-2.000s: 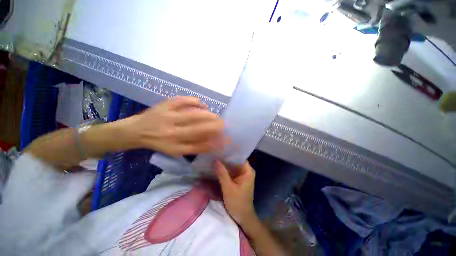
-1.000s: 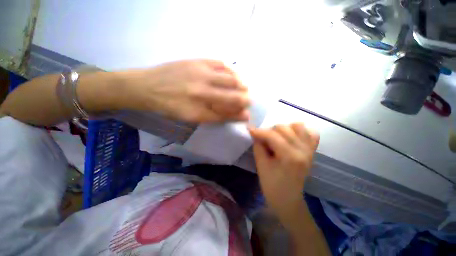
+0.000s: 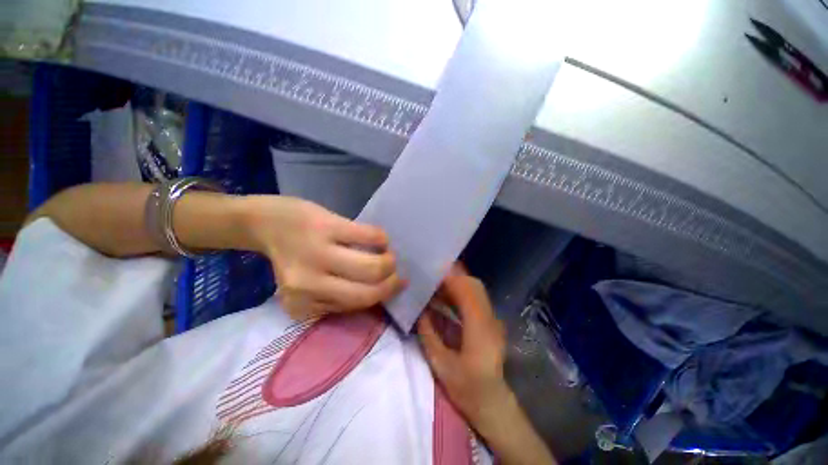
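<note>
A pale blue-grey fabric strip (image 3: 463, 154) runs from the white machine table, over its front edge, down to my lap. Its upper part looks white under the lamp. My left hand (image 3: 331, 263), with metal bangles at the wrist, holds the strip's lower left edge, fingers curled. My right hand (image 3: 468, 341) is at the lower right corner of the strip, with its thumb and fingers at the edge; part of its grip is hidden behind the fabric.
A ruler strip (image 3: 626, 191) runs along the table's front edge. Dark-bladed snips (image 3: 788, 60) lie at the upper right. A blue basket (image 3: 204, 154) stands below at left. Crumpled blue garment pieces (image 3: 735, 363) lie below at right.
Both hands have moved down from the table edge to the lap with the strip, which now lies extended up over the edge. The view has shifted, and the machine head is out of sight.
</note>
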